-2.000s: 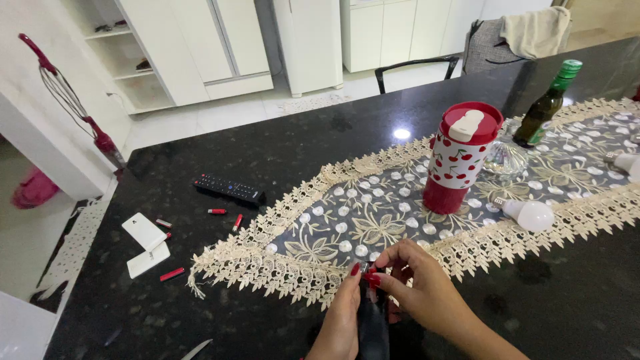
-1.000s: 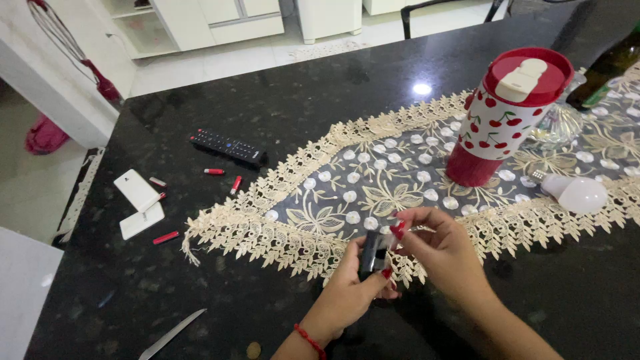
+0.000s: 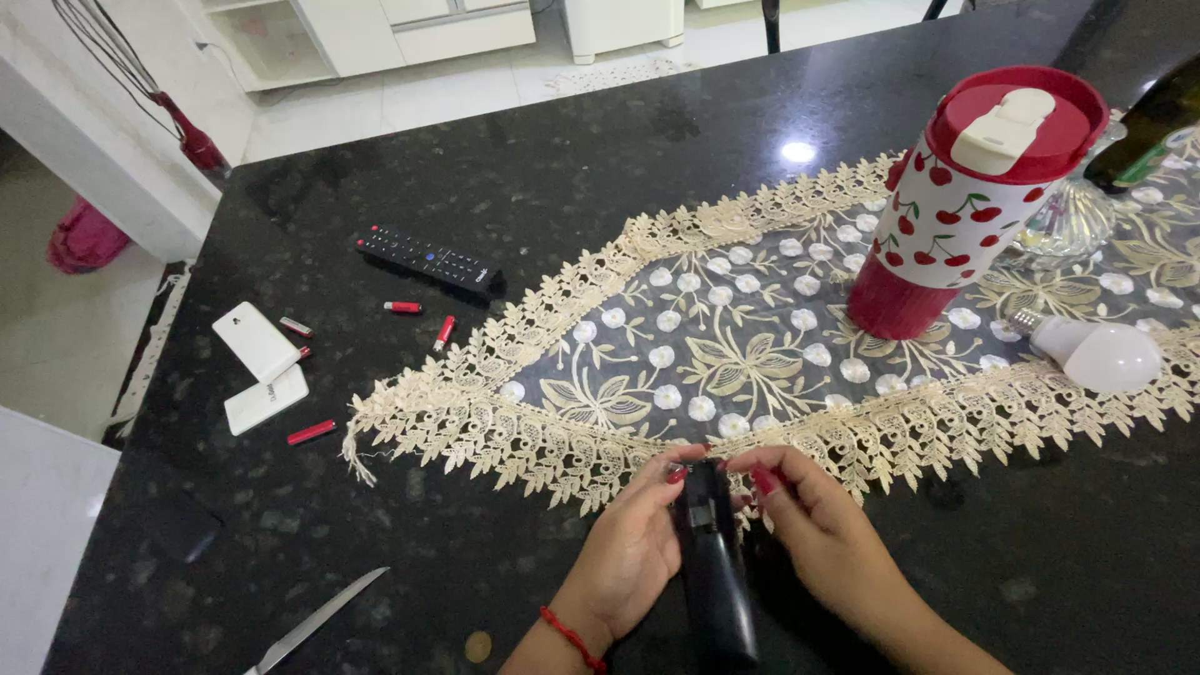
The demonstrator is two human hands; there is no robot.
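My left hand (image 3: 630, 553), with a red cord bracelet at the wrist, grips a black remote control (image 3: 720, 600) whose far end shows an open recess. My right hand (image 3: 808, 514) is at the right of that far end, thumb and fingertips close together; whether a small thing is between them I cannot tell. Ahead lies a lace-edged table runner (image 3: 741, 356). Left of it are another black remote control (image 3: 431, 262), a red battery (image 3: 403, 307), a second red battery (image 3: 444, 333) and a third (image 3: 311, 432). Two white plastic pieces (image 3: 258, 342) overlap at the left.
A knife (image 3: 319, 619) lies on the black stone table (image 3: 525, 178) at the near left, with a coin (image 3: 478, 646) nearby. On the runner stand a cherry-patterned tumbler (image 3: 947, 216), a glass dish (image 3: 1069, 225) and a green bottle (image 3: 1144, 131). A light bulb (image 3: 1106, 354) lies near its edge.
My right hand has drawn back from the remote's far end, where a second ago it was at the top. The view has shifted, with the knife now further in.
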